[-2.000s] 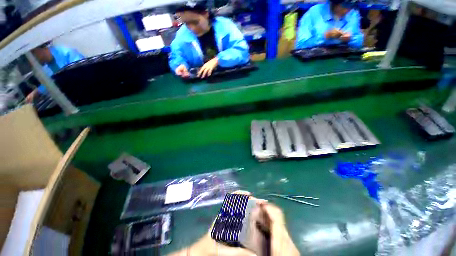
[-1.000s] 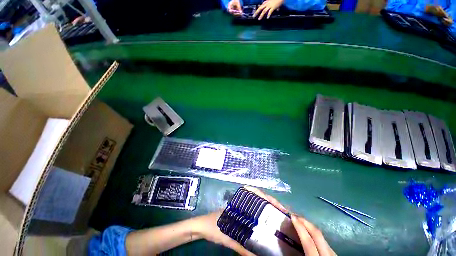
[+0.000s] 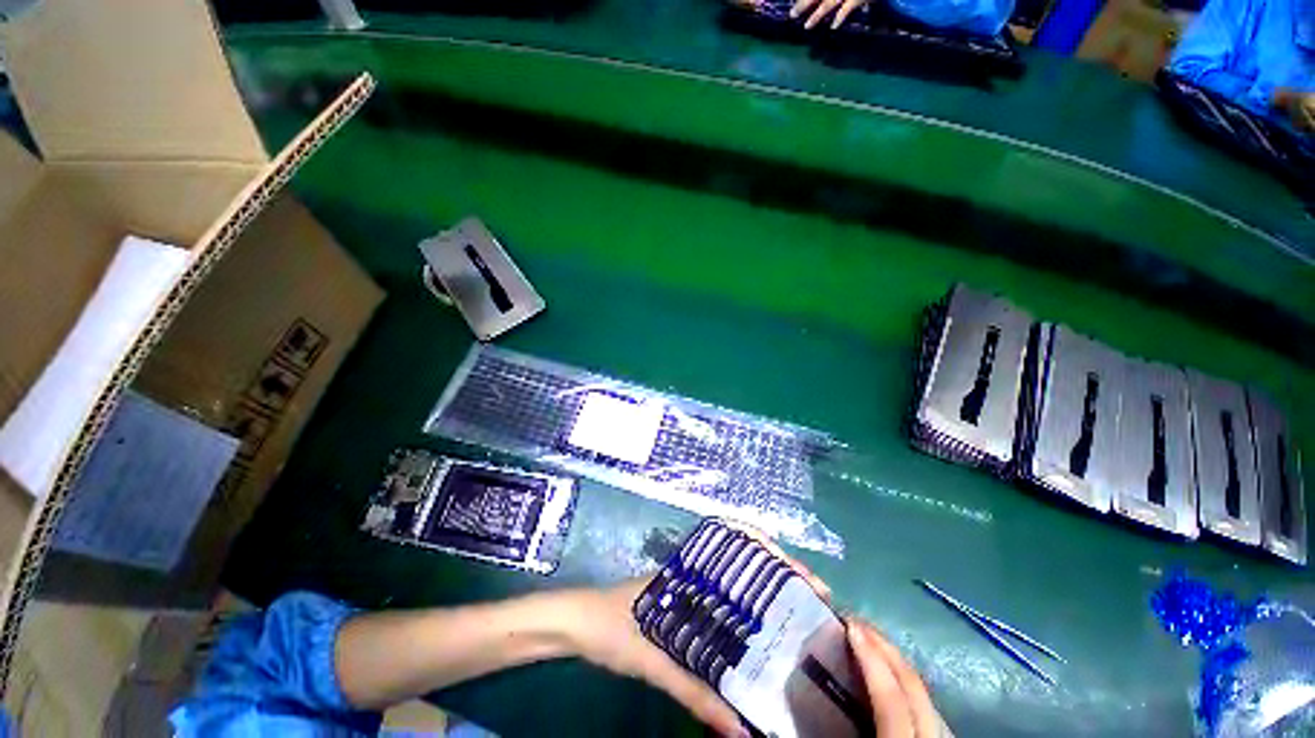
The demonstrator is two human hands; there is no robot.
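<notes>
A fanned stack of grey back covers [image 3: 786, 652] with dark stepped edges is held between both hands at the lower middle. My left hand [image 3: 642, 646] grips it from the left and below. My right hand [image 3: 897, 689] holds its right side, partly cut off by the bottom edge. Slim tweezers [image 3: 992, 629] lie on the green bench to the right. A clear strip sheet with small dark parts [image 3: 721, 459] and a white label [image 3: 616, 428] lies behind the stack. An open handset [image 3: 483, 512] lies to the left.
Several cover stacks [image 3: 1082, 411] stand side by side at right. Blue film scraps [image 3: 1200, 613] and a clear bag [image 3: 1276, 678] lie at lower right. A single cover [image 3: 483, 281] lies behind the strip. An open carton [image 3: 296, 346] stands at left. People in blue smocks are across the bench.
The view has tilted down and the bench fills more of it. Since one second ago, the stack stays in both hands, and the forearm in its blue sleeve shows more.
</notes>
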